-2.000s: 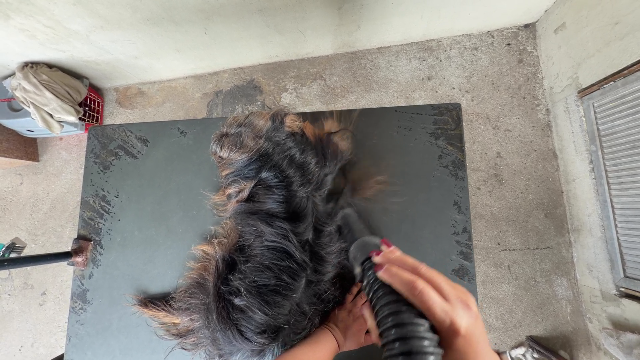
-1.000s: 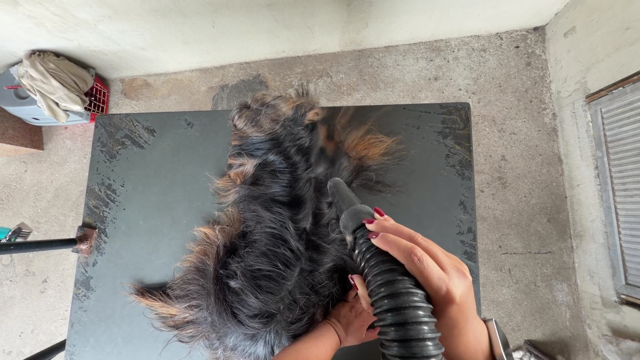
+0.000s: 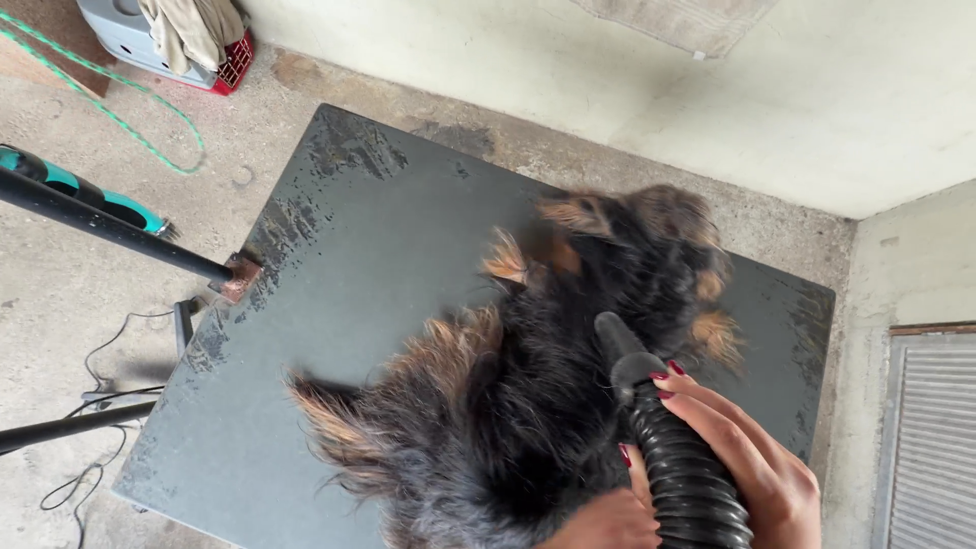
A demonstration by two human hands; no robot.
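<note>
A long-haired black and tan dog (image 3: 534, 366) is on a dark grooming table (image 3: 366, 267). My right hand (image 3: 747, 457) is closed around a black ribbed dryer hose (image 3: 686, 473), its thumb showing on the hose's left side. The hose's tapered nozzle (image 3: 621, 343) points at the fur of the dog's back, and the fur around the front of the body is blurred. My left hand (image 3: 610, 522) lies low against the dog's side, just left of the hose; its fingers are mostly hidden.
Black poles (image 3: 114, 229) reach the table's left edge. Beyond them are a teal and black clipper (image 3: 91, 191), a green cord (image 3: 114, 76) and black cables (image 3: 99, 450). A pet carrier (image 3: 168, 46) with a cloth on it stands at the wall. A louvred panel (image 3: 930, 442) is at right.
The view has turned and shifted. The nozzle now points over the dog's back, where earlier it was by the dog's right edge. My right hand still holds the hose.
</note>
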